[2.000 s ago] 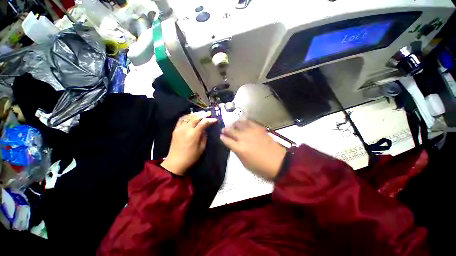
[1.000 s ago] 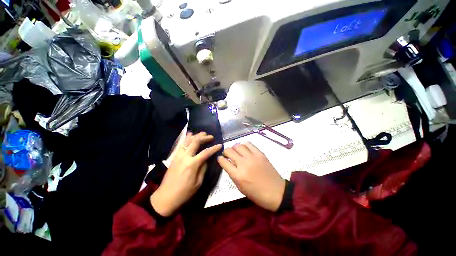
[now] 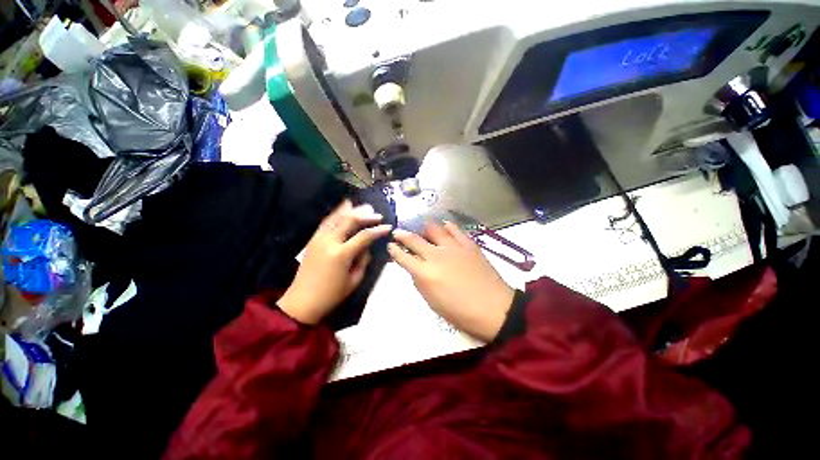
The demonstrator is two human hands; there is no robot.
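A black fabric piece (image 3: 379, 199) lies under the presser foot (image 3: 385, 183) at the left end of the white sewing machine (image 3: 459, 67). My left hand (image 3: 331, 260) rests on the fabric just in front of the foot, fingers bent onto it. My right hand (image 3: 457, 280) lies flat at the fabric's right edge, its fingertips close to my left fingertips. Dark red thread snips (image 3: 505, 249) lie on the table right of my right hand, partly covered by it. The needle tip is too small to tell.
A large black cloth pile (image 3: 180, 269) lies at the left. Behind it are a grey plastic bag (image 3: 139, 103) and a blue packet (image 3: 38, 258). A black cord (image 3: 688, 259) lies on the white table (image 3: 575, 260) at the right. The machine head overhangs the back.
Since one second ago, both hands have moved forward towards the foot with the fabric. Less fabric shows before the foot, and my right hand now covers part of the snips.
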